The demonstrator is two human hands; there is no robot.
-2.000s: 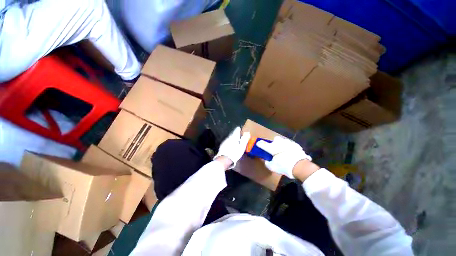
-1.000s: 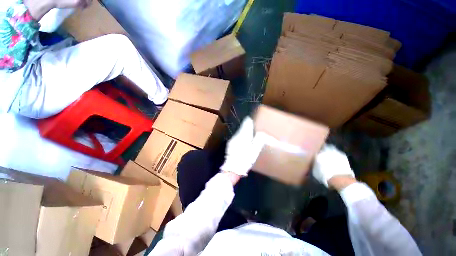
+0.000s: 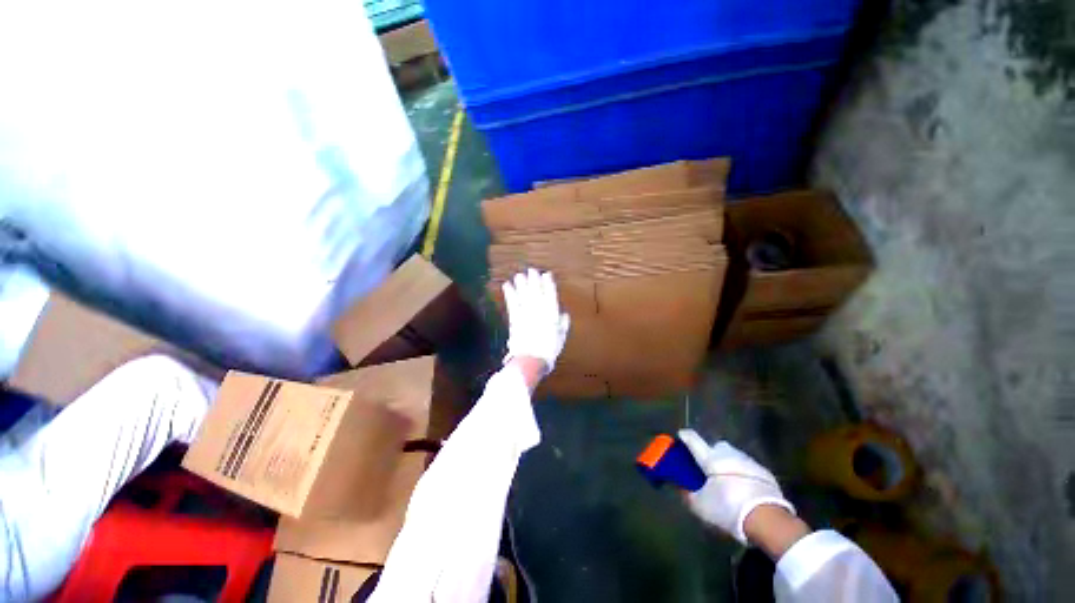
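Observation:
My left hand [image 3: 536, 320], in a white glove, lies with fingers spread on the front sheet of the leaning stack of flat cartons [image 3: 642, 336], near its upper left part. My right hand [image 3: 733, 485], also gloved, holds a blue tape dispenser [image 3: 676, 463] with an orange end above the dark green floor. The dispenser touches no carton. A made-up carton with dark printed lines [image 3: 269, 438] sits tilted on other brown cartons at the left.
Blue crates [image 3: 637, 88] stand behind the stack. An open brown carton [image 3: 787, 295] with a ring-like item is right of it. Tape rolls [image 3: 866, 462] lie at the lower right. A white wrapped bulk [image 3: 212, 141], a red stool [image 3: 177, 542] and a person's leg [image 3: 112, 454] are at the left.
The taped carton has left my hands; a printed carton now sits tilted on the left pile. My left hand has moved onto the flat stack, and my right hand holds the dispenser. The view has shifted.

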